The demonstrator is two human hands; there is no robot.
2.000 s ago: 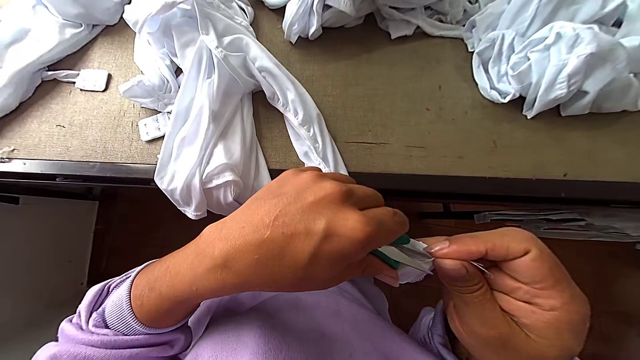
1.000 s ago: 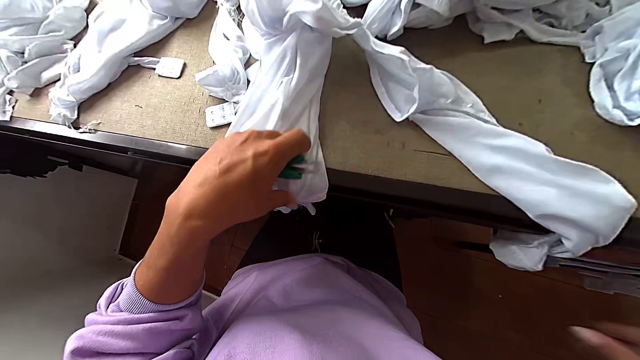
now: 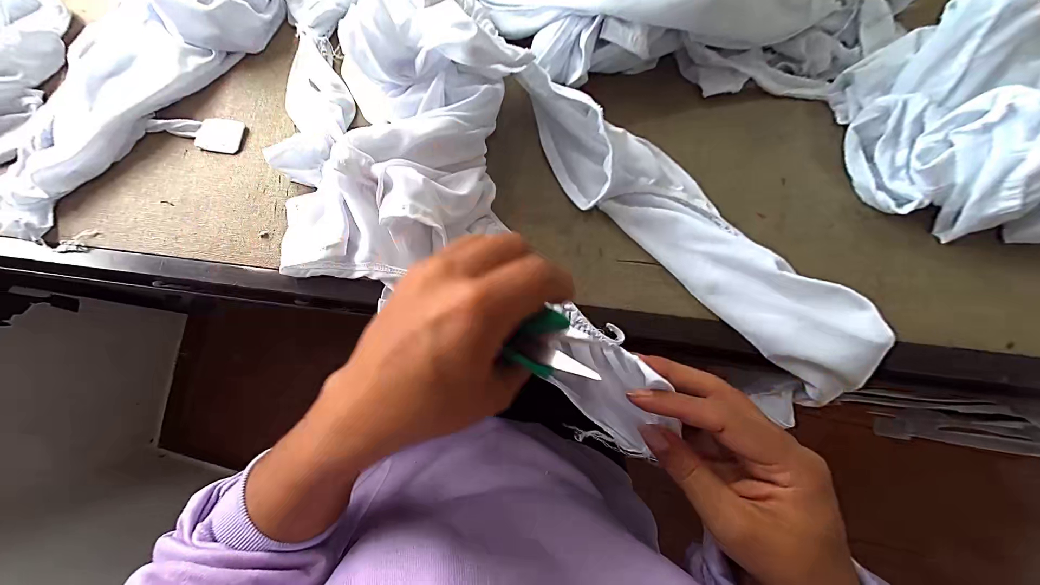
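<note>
My left hand (image 3: 455, 333) is closed around green-handled thread snips (image 3: 540, 345), whose metal blades point right, over white fabric. Between the thumb and fingers of my right hand (image 3: 739, 455) is the end of a white fabric piece (image 3: 609, 382), with a gathered seam and loose threads along its edges. That piece hangs off the table's front edge, above my lap. Behind my left hand lies the bunched white garment (image 3: 431, 154), and a long white sleeve-like part (image 3: 731, 268) stretches from it to the right, drooping over the edge.
More white garments lie at the left (image 3: 122, 106), along the back (image 3: 691, 32) and at the right (image 3: 959, 146) of the table (image 3: 812, 203). A white square tag (image 3: 219, 136) is on the table at left. Thin grey strips (image 3: 959, 422) sit below the edge at right.
My right hand, at the far lower right edge one second ago, has come in and taken hold of the fabric end. My left hand with the snips has moved right and lower.
</note>
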